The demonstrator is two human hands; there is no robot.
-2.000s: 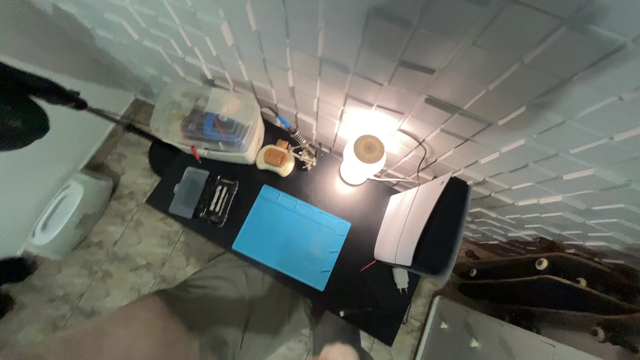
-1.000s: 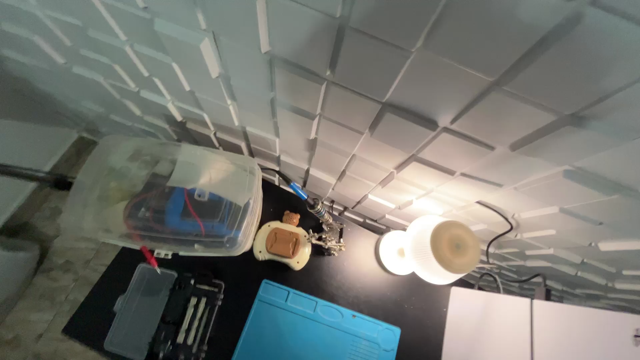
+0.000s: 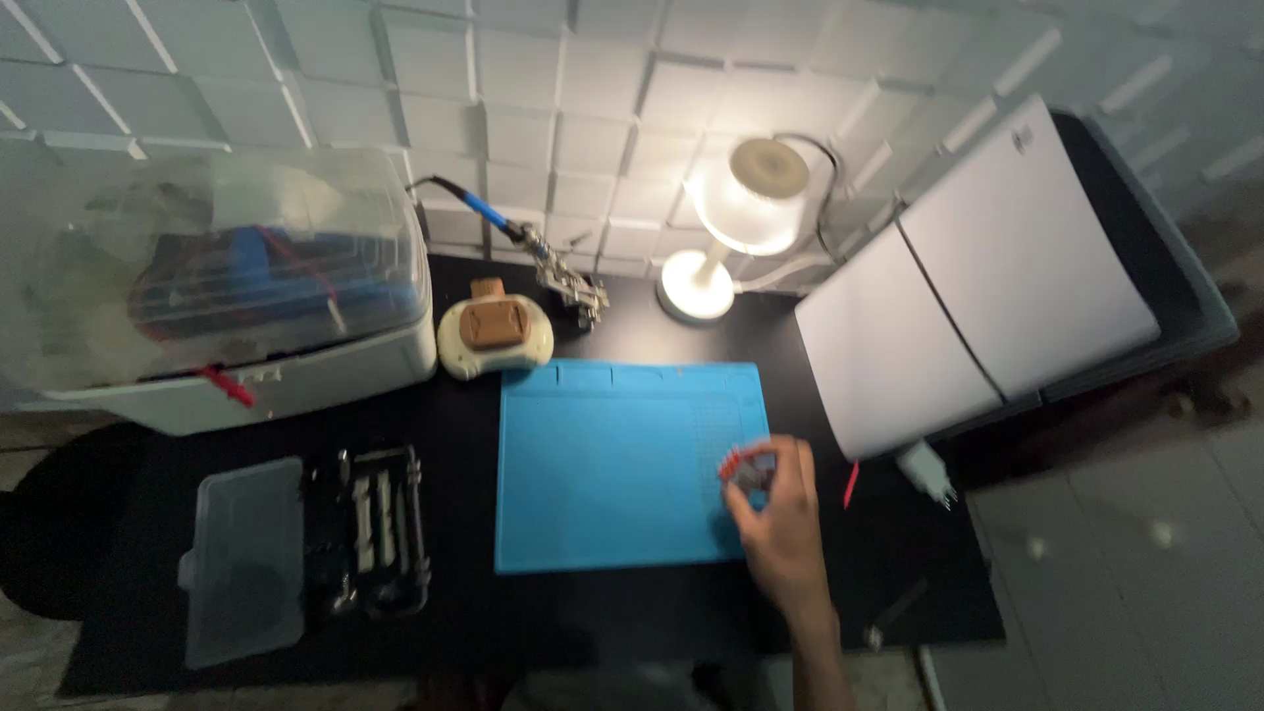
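Observation:
My right hand (image 3: 785, 523) is over the right part of a blue work mat (image 3: 612, 474), its thumb and fingers pinching a small red and grey object (image 3: 746, 469) that is too blurred to name. My left hand does not show. Behind the mat's left corner sits a cream stand with a brown pad (image 3: 496, 326). Next to it a blue-handled soldering iron (image 3: 484, 209) leans in a metal helping-hands holder (image 3: 563, 276). An open tool case (image 3: 385, 533) with a clear lid (image 3: 247, 563) lies left of the mat.
A lit table lamp (image 3: 696, 286) stands behind the mat. A large clear-lidded plastic box (image 3: 286, 395) fills the back left. On the right are a white console-like case (image 3: 948, 286), a white plug adapter (image 3: 926, 472) and a thin red item (image 3: 850, 485). The tiled wall (image 3: 533, 109) rises behind.
My right hand has come into view over the mat, holding the small object; one second ago no hand showed. The view has shifted and now takes in the whole mat.

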